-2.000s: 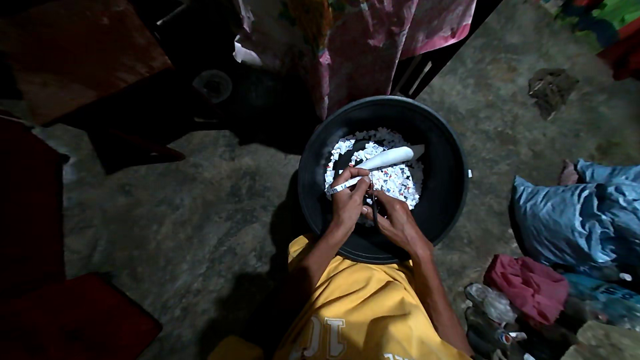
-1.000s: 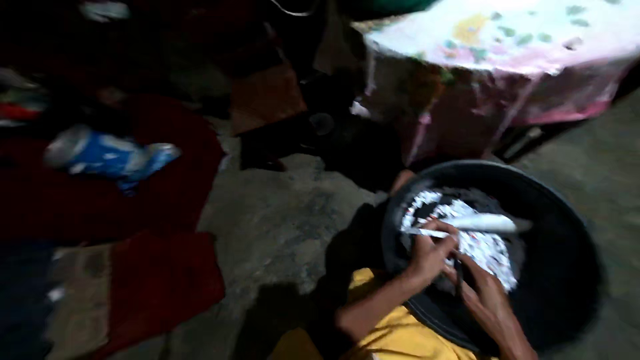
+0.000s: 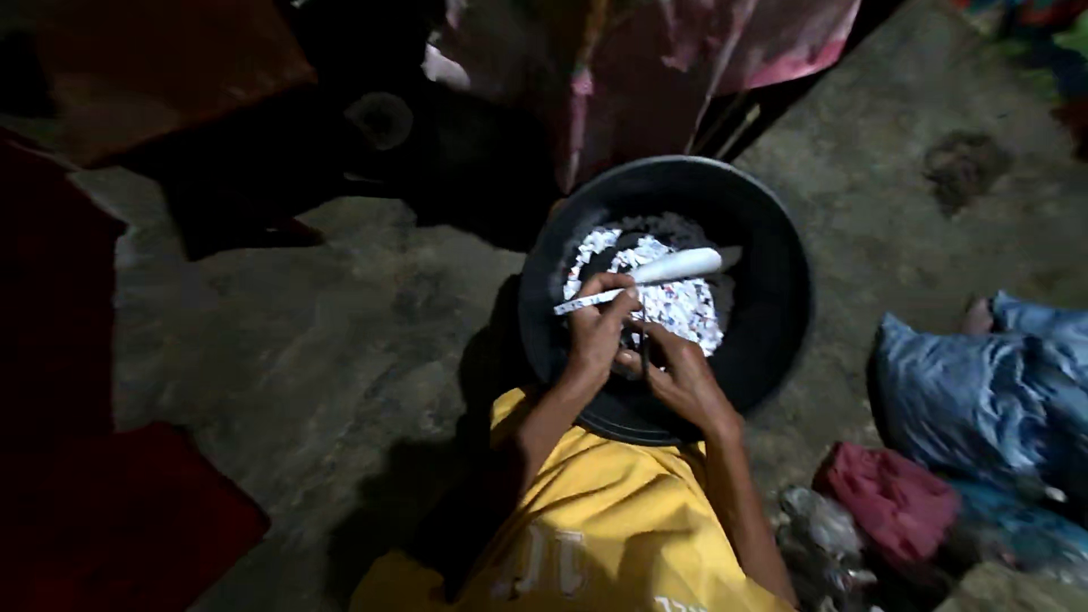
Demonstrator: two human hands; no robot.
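A round black basin (image 3: 769,340) sits in front of me, with small white paper-like pieces (image 3: 684,310) spread over its bottom. My left hand (image 3: 599,327) pinches a narrow white strip (image 3: 586,302) that bears small marks; its free end points left. My right hand (image 3: 676,365) grips a dark, thin tool (image 3: 644,348), perhaps scissors, close to my left fingers; its tip is hard to make out. Beyond my left fingers a white tapered object (image 3: 680,265), perhaps a roll or a handle, lies slanted over the pieces.
A pink patterned cloth (image 3: 654,76) hangs just beyond the basin. On the floor at right lie a blue fabric bundle (image 3: 960,399), a red cloth (image 3: 892,501) and clear plastic (image 3: 820,523). A dark rag (image 3: 965,170) lies farther back. Red cloth (image 3: 127,518) covers the lower left.
The view has swung left and back again. Both hands stay together over the basin, the strip still in my left hand and the dark tool in my right.
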